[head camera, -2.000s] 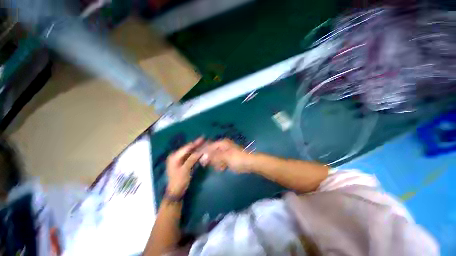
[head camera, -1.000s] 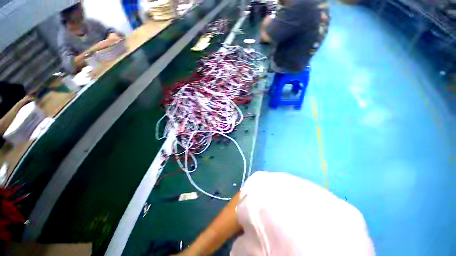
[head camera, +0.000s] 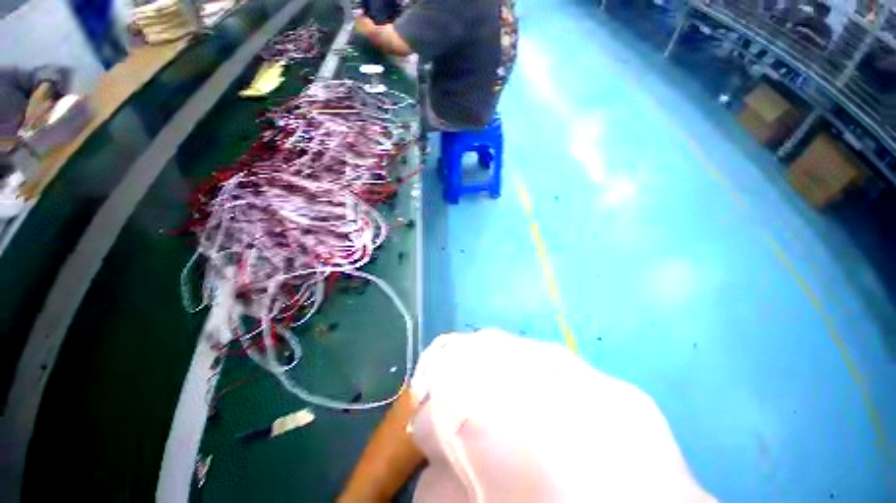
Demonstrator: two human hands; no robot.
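A large tangled heap of white, red and black cable leads [head camera: 295,187] lies on the green bench [head camera: 334,368], with one long white loop reaching towards me. A hobby knife [head camera: 292,422] with a pale flat handle and dark blade lies near the loop's lower end. My right forearm and pale sleeve show at the bottom of the view, but my right hand is cut off by the lower edge. My left hand is out of the picture.
A seated person in a dark top [head camera: 460,59] is beside the bench on a blue stool [head camera: 472,162]. A white strip [head camera: 187,422] runs along the bench. Cardboard boxes [head camera: 825,169] stand by racks at right. Another person's hands show at far left.
The view has swung further right. The cable heap and seated person now sit further left in the picture, and more blue floor and the racks show. My forearm remains at the bottom edge.
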